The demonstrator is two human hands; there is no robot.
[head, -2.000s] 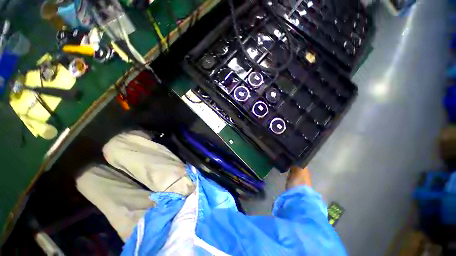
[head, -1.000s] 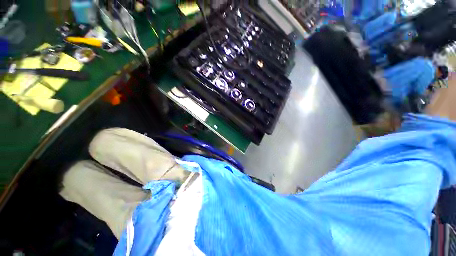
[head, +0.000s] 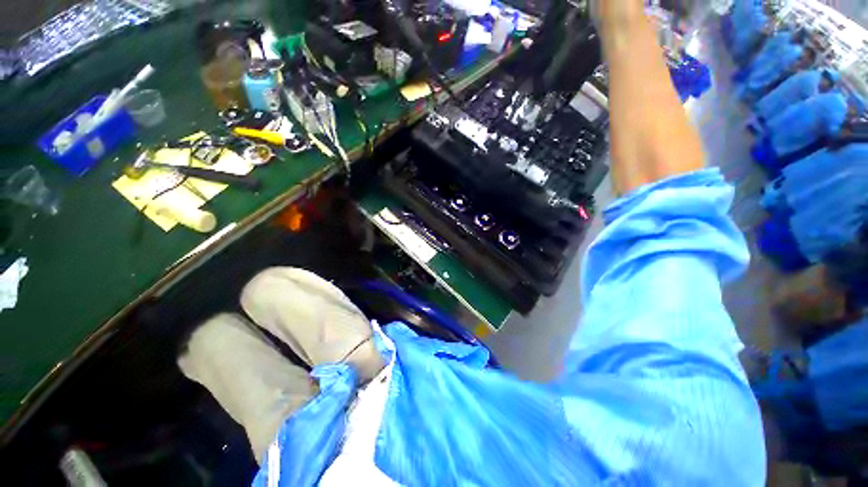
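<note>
Black pocketed trays (head: 547, 276) stand to the right of the bench. Three round units with pale rings (head: 485, 220) show in the front pockets. More dark tray surface with white and silvery parts lies above and behind them. My right forearm, in a rolled blue sleeve, reaches up past the trays' right side and runs out of the top edge; my right hand is cut off there. My left hand is not in view.
The green bench (head: 124, 285) holds a hammer (head: 205, 174) on yellow paper (head: 162, 211), yellow-handled pliers (head: 259, 135), a blue tray (head: 90, 143), a light blue bottle (head: 261, 87) and cables. People in blue sit at the far right.
The view has swung, showing more bench. My right arm, earlier low and then out to the right, now reaches up. Dark tray surface now covers some of the round units seen before.
</note>
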